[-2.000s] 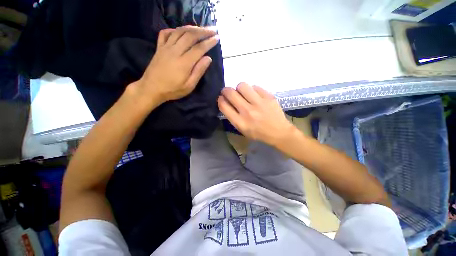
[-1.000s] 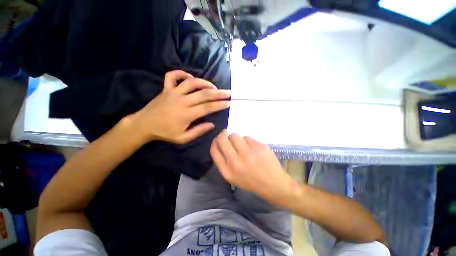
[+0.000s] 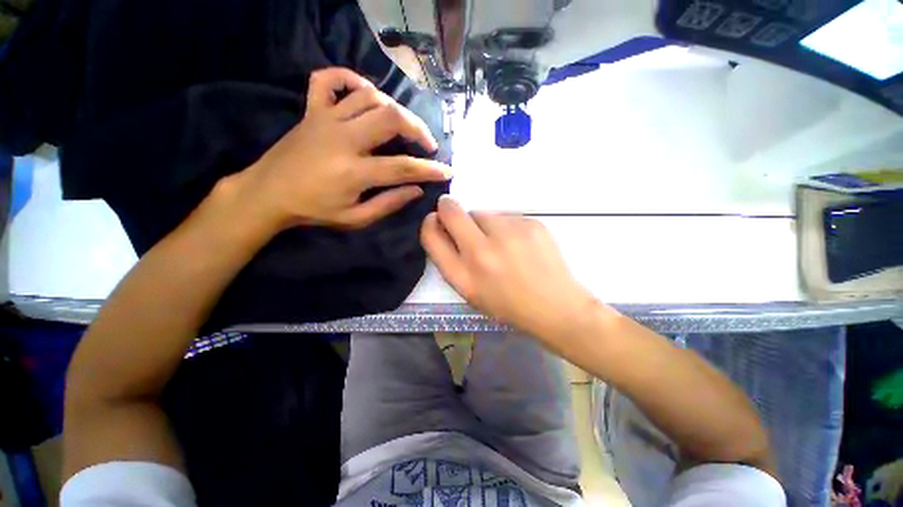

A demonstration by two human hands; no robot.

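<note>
A black garment piece (image 3: pixel 327 267) lies on the white machine table, left of the needle, and runs up to the upper left. My left hand (image 3: pixel 361 153) lies on the cloth with fingers spread, fingertips at its right edge just below the presser foot and needle (image 3: pixel 449 117). My right hand (image 3: pixel 495 253) pinches the same edge between thumb and fingertips, a little nearer to me. The cloth's part under the left palm is hidden.
The sewing machine head (image 3: pixel 455 40) with a blue round knob (image 3: pixel 513 128) stands at top centre. A control panel (image 3: pixel 792 35) is upper right. A smartphone (image 3: pixel 863 238) lies in a beige tray (image 3: pixel 810 243) at right. A blue-grey mesh basket (image 3: pixel 782 396) is below the table's silvery edge (image 3: pixel 644 317).
The view has tilted up, showing more of the machine. Both hands and the cloth edge have moved towards the needle, and the cloth's near end now lies on the table.
</note>
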